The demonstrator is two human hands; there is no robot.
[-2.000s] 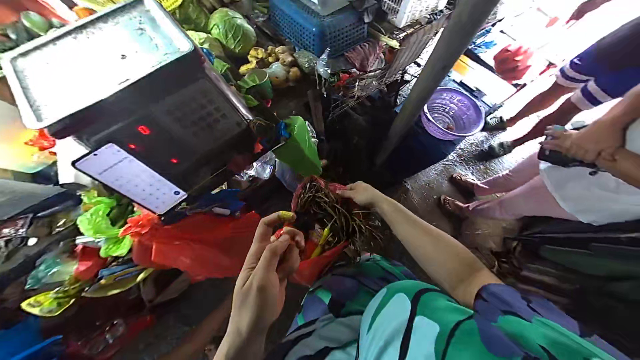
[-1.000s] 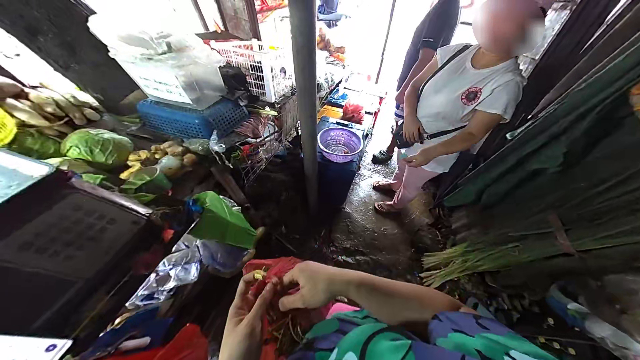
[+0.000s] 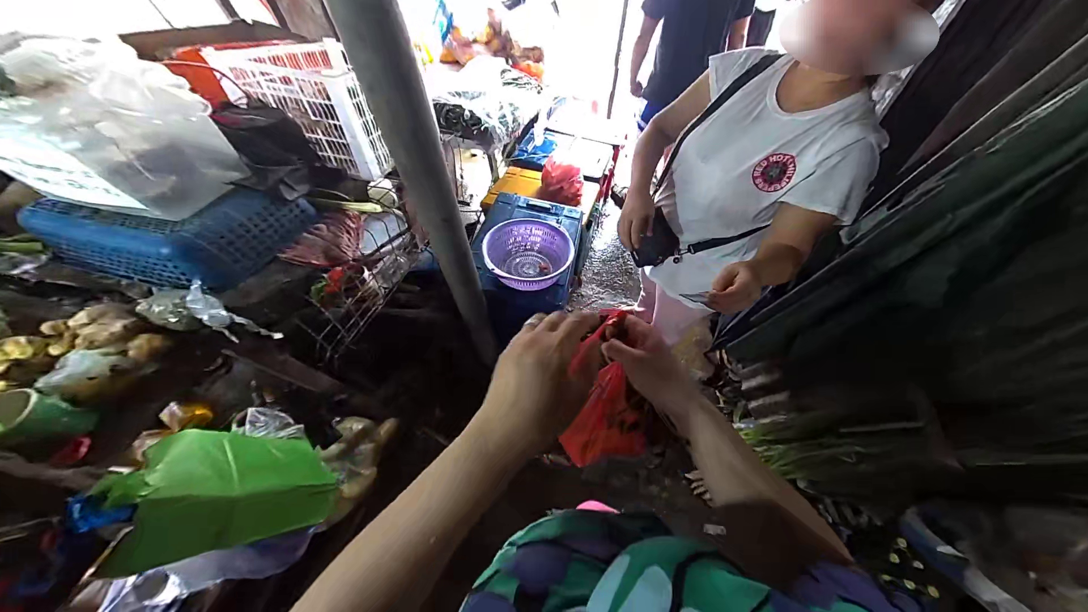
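A red plastic bag (image 3: 605, 421) hangs between my two hands, with dark contents showing faintly through it. My left hand (image 3: 544, 374) grips the top of the bag from the left, its back toward the camera. From the right, my right hand (image 3: 650, 361) pinches the bag's gathered neck with thumb and fingers. Both hands are close together near the middle of the view. Just beyond the bag stands a person in a white T-shirt (image 3: 748, 144), with one hand near a small black shoulder bag (image 3: 656, 238).
A grey metal pole (image 3: 416, 153) slants up on the left. Behind it, a purple plastic basket (image 3: 528, 253) sits on a blue container (image 3: 544, 208). A blue crate (image 3: 170, 242), ginger-like roots (image 3: 102, 327) and a green sheet (image 3: 225, 493) lie left. Dark sheeting (image 3: 952, 331) lines the right.
The red bag has been lifted and now hangs from both hands; two seconds ago it lay low, open around dark stringy roots. The view has swung up and right.
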